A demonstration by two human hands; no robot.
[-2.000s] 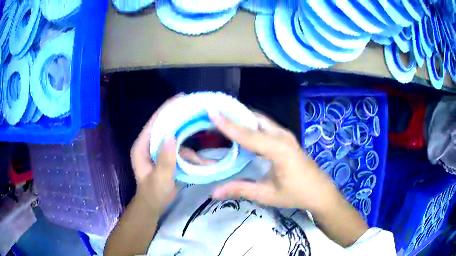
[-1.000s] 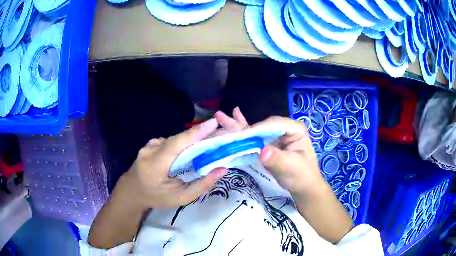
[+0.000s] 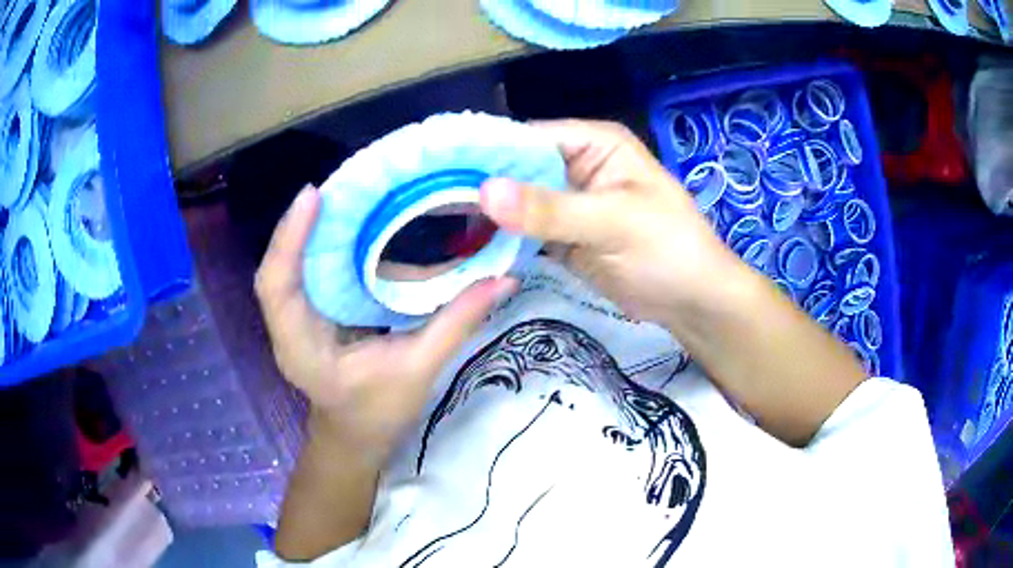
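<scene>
An assembled ring [image 3: 333, 239] is held over my lap, tilted, its raised white collar and darker blue band facing up toward me. The rim is wide, pale blue and finely scalloped. My left hand [image 3: 355, 344] grips its left and lower edge, with the thumb near the collar. My right hand [image 3: 622, 222] grips its right side, with the thumb on the collar's edge and the fingers partly hidden behind the rim. Both hands are bare.
The brown bench edge [image 3: 422, 61] crosses the top, with finished rings [image 3: 317, 13] on it. A blue flange tray [image 3: 139, 166] is at left above translucent purplish crates [image 3: 200, 388]. A blue collar bin [image 3: 883, 211] with narrow hoops is at right.
The ring has turned from nearly edge-on to show its face and hole, and is raised slightly. The view has shifted, so the bench sits higher and the collar bin nearer the top.
</scene>
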